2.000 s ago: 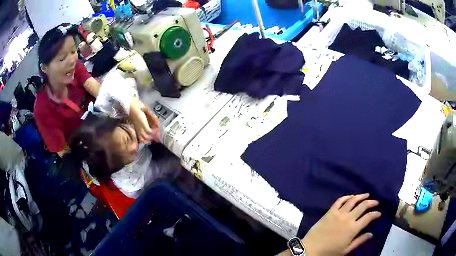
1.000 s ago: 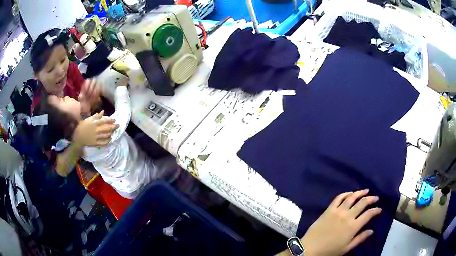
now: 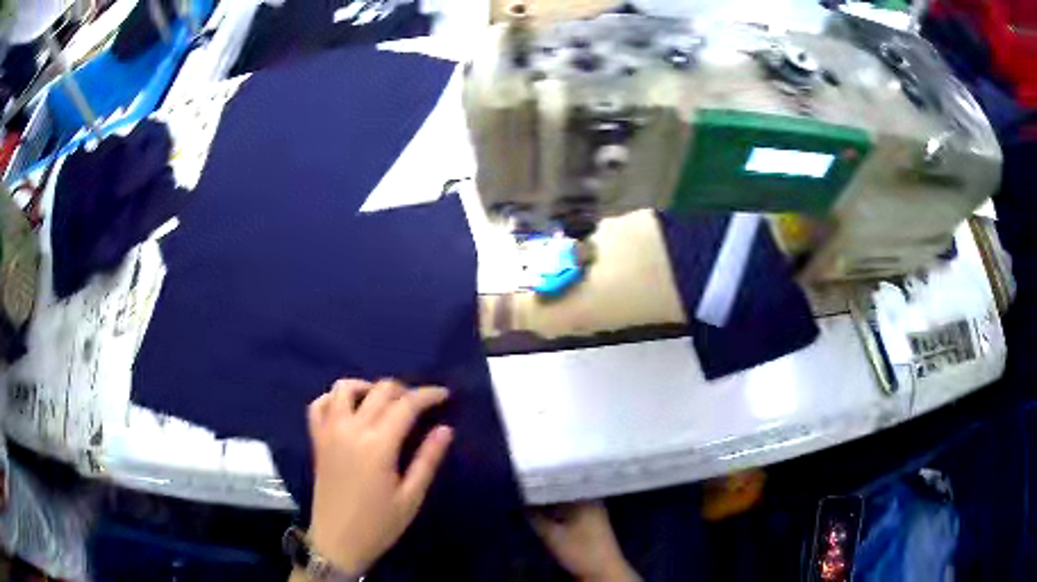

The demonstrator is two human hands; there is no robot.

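Large dark navy fabric panels (image 3: 307, 239) lie left of the sewing machine head (image 3: 728, 125) and hang over the table's front edge. My left hand (image 3: 370, 466), with a watch on the wrist, rests on the lower part of the cloth, fingers slightly bent and apart. My right hand (image 3: 580, 540) is below the table edge beside the hanging cloth, blurred and partly hidden; its grip cannot be told. A bright blue guard (image 3: 557, 266) is under the head. A small navy piece (image 3: 756, 324) with a pale strip (image 3: 729, 271) lies right of it.
A crumpled navy piece (image 3: 108, 205) lies at the far left near a blue tray (image 3: 114, 85). A slim tool (image 3: 876, 350) and a barcode label (image 3: 942, 347) are on the table's right. A lit smartphone (image 3: 836, 540) and a light-blue bag (image 3: 910, 534) are below the edge.
The view has swung right, so the machine head and small navy piece now show and the two people at left are out of view. My right hand has appeared; my left hand stays on the cloth.
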